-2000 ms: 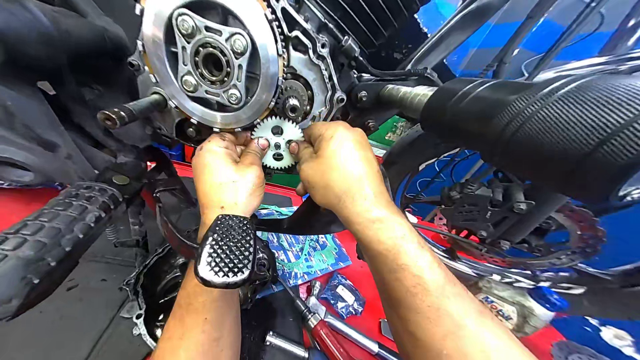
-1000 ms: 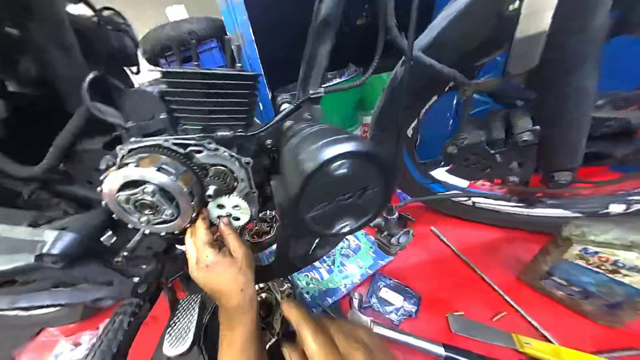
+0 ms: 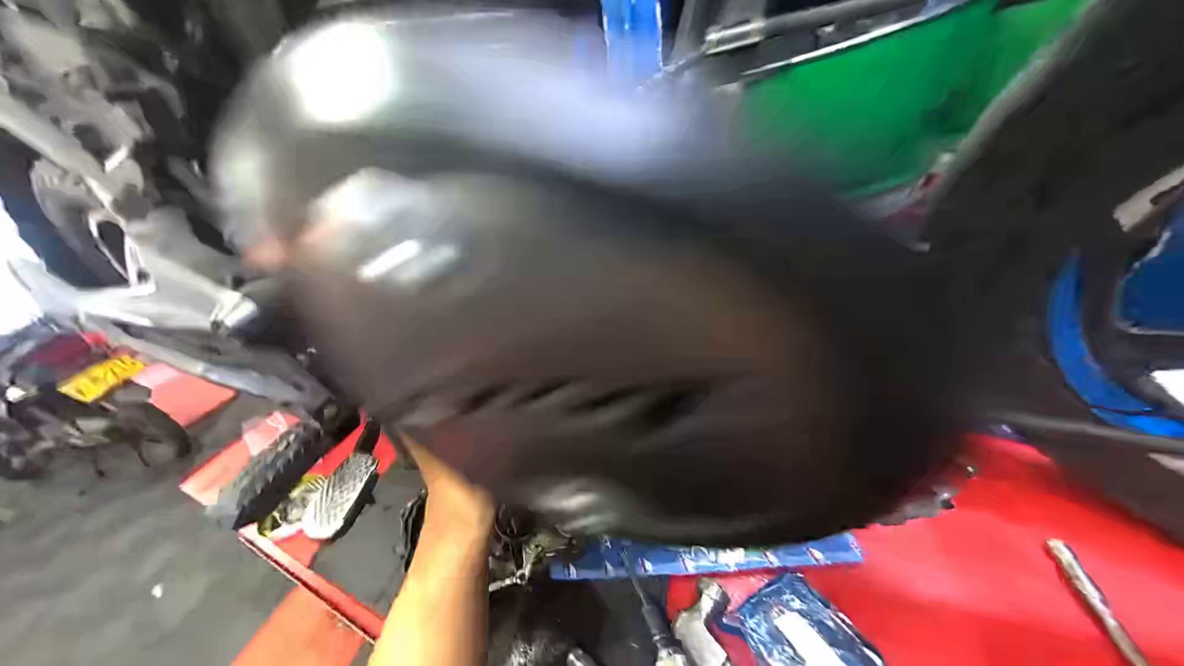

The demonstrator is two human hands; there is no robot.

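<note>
A large, dark, rounded part (image 3: 601, 351), apparently the black guard piece on the motorcycle's side, fills the middle of the head view and is strongly blurred. One bare forearm (image 3: 444, 555) rises from the bottom edge and passes behind this part; which arm it is cannot be told. A small skin-coloured blur (image 3: 268, 250) at the dark part's left edge may be a fingertip. Neither of my hands shows clearly, and what they hold or touch is hidden. The engine side with its gears is also hidden.
A tread-patterned pedal (image 3: 340, 495) and a footpeg (image 3: 268, 467) stand at lower left. On the red surface (image 3: 980, 555) lie a blue packet (image 3: 805, 620), a metal tool (image 3: 701, 620) and a rod (image 3: 1091, 601). Another motorcycle (image 3: 102, 425) is at far left.
The view has swung closer to the black guard part, which now covers the engine. Earlier, fingers were at the pale toothed gear beside the clutch; hands and gear are now hidden.
</note>
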